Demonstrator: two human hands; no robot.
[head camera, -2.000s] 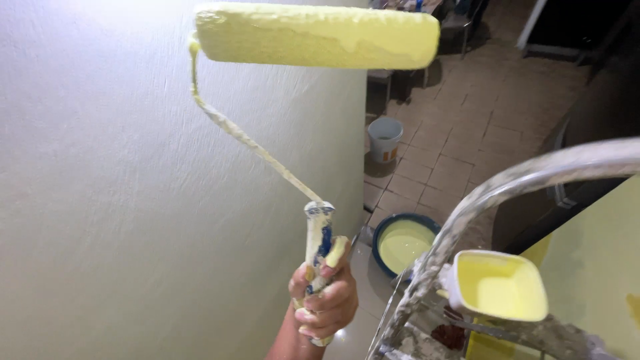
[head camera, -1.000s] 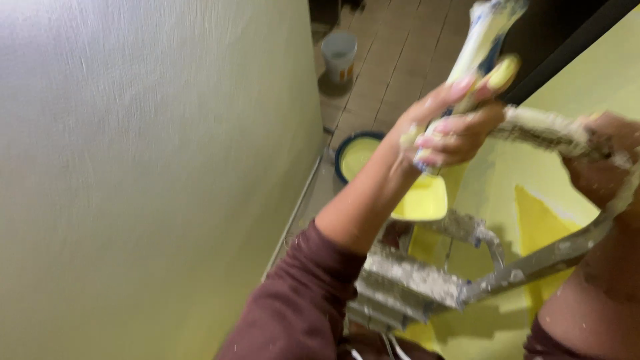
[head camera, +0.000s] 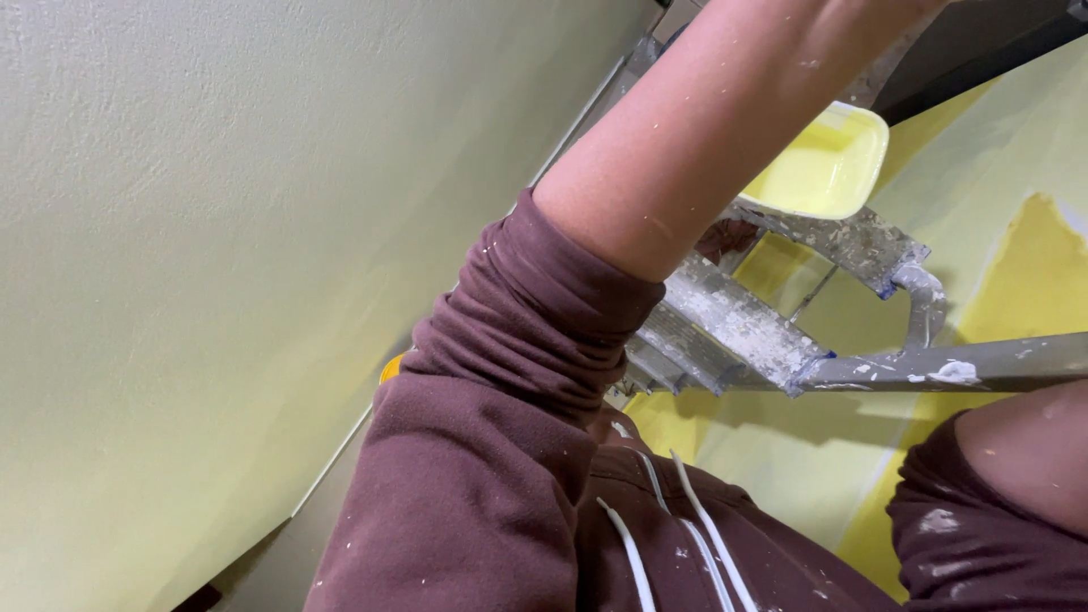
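Observation:
My left forearm in a pushed-up maroon sleeve crosses the middle of the view, and my left hand lies beyond the top edge. At the lower right only part of my right arm shows, its sleeve spotted with paint; that hand is out of view. Beside my left forearm, partly covered by it, a white square tub (head camera: 837, 166) holds pale yellow paint. It rests by the paint-spattered top of a metal stepladder (head camera: 739, 319). The paint roller seen earlier is out of view, so what my hands hold is hidden.
A pale textured wall (head camera: 212, 255) fills the left side. On the right, another wall (head camera: 1033, 280) has patches of stronger yellow. The ladder's grey tubular rail (head camera: 1003, 361) runs to the right edge, close to my right arm. A small orange object (head camera: 391, 368) shows by my left sleeve.
My left hand, earlier gripping the roller handle, has gone out at the top. My right hand, on the ladder's rail one second ago, has also left view. The view has shifted and tilted down.

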